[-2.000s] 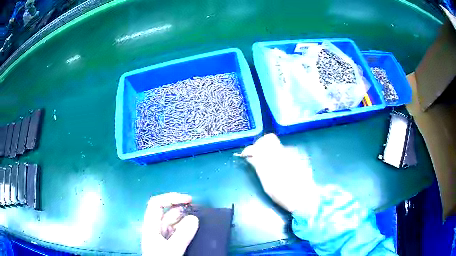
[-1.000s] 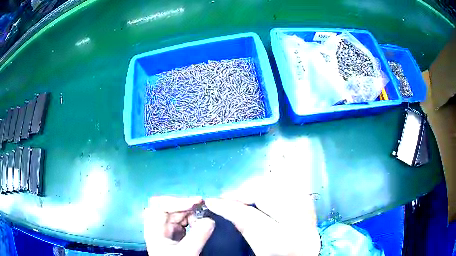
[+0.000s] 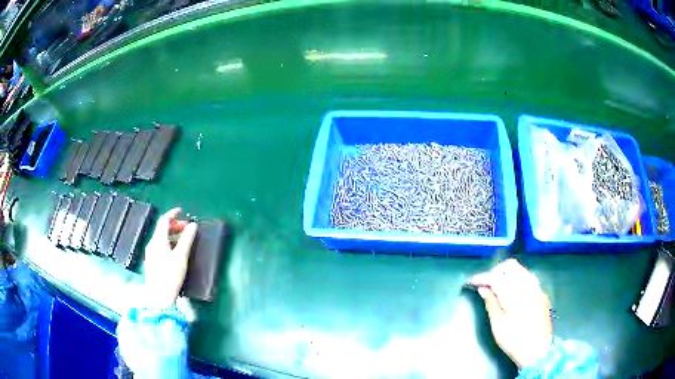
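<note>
My left hand (image 3: 169, 259) is at the left, its thumb and fingers on the upper left edge of a dark flat housing (image 3: 206, 260), which lies on or just over the bench. My right hand (image 3: 518, 307) is below the gap between the two larger blue bins, thumb and fingertips close together. A small dark bit shows at its fingertips, too small to tell what it is. The large blue bin (image 3: 411, 240) holds a heap of silvery metal pins (image 3: 414, 189).
Dark housings stand in two rows, upper (image 3: 122, 155) and lower (image 3: 100, 226), at the left. A blue bin (image 3: 585, 242) holds a clear bag (image 3: 566, 185). A smaller bin (image 3: 661, 200) and a pale-faced housing (image 3: 655, 289) are far right. A small blue box (image 3: 42, 148) is far left.
The view has swung left. My hands have parted: the left has carried the housing beside the lower row, and the right is now below the bins. More of both rows shows.
</note>
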